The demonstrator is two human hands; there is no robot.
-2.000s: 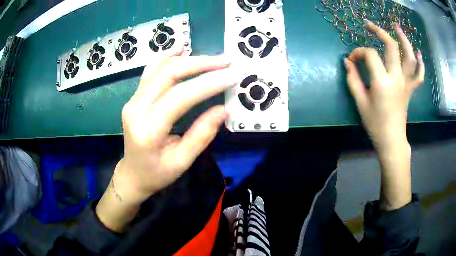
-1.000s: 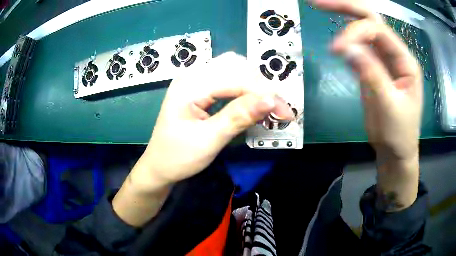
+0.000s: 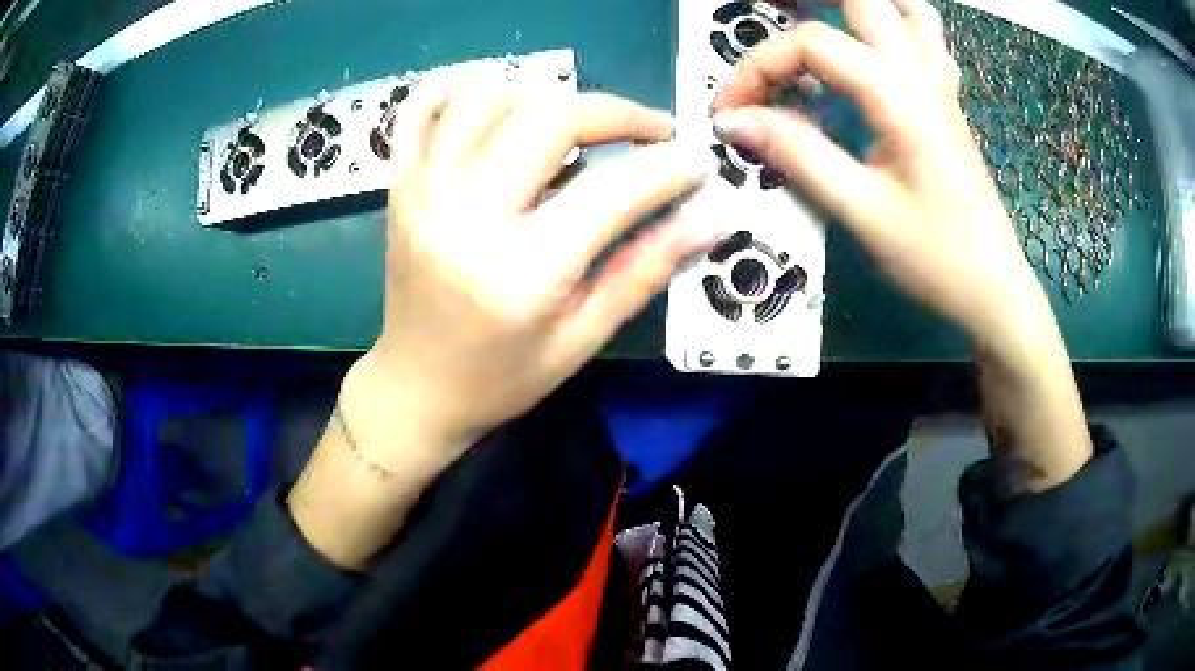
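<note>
A silver-white four-hole metal panel (image 3: pixel 695 308) stands lengthwise in front of me, its near end at the bench edge and its far end out of the frame. My left hand (image 3: pixel 505 243) is at its left edge, with the fingertips on the panel. My right hand (image 3: pixel 904 164) is over the panel, thumb and forefinger close together at a round cutout. Any ring between them is too small to tell. The lowest cutout (image 3: pixel 752 273) shows uncovered. A loose pile of thin wire rings (image 3: pixel 1068 171) lies to the right, partly behind my right hand.
A second four-hole panel (image 3: pixel 282 190) lies crosswise at the left, partly behind my left hand. A dark-edged panel stack (image 3: pixel 46 184) is at the far left. A clear plastic item (image 3: pixel 1170 210) lies at the right edge. A blue stool (image 3: pixel 197 459) is below the bench.
My right hand has moved left from beside the ring pile to the panel. My left hand has moved right and up, off the lowest cutout. Both panels appear further right than at first.
</note>
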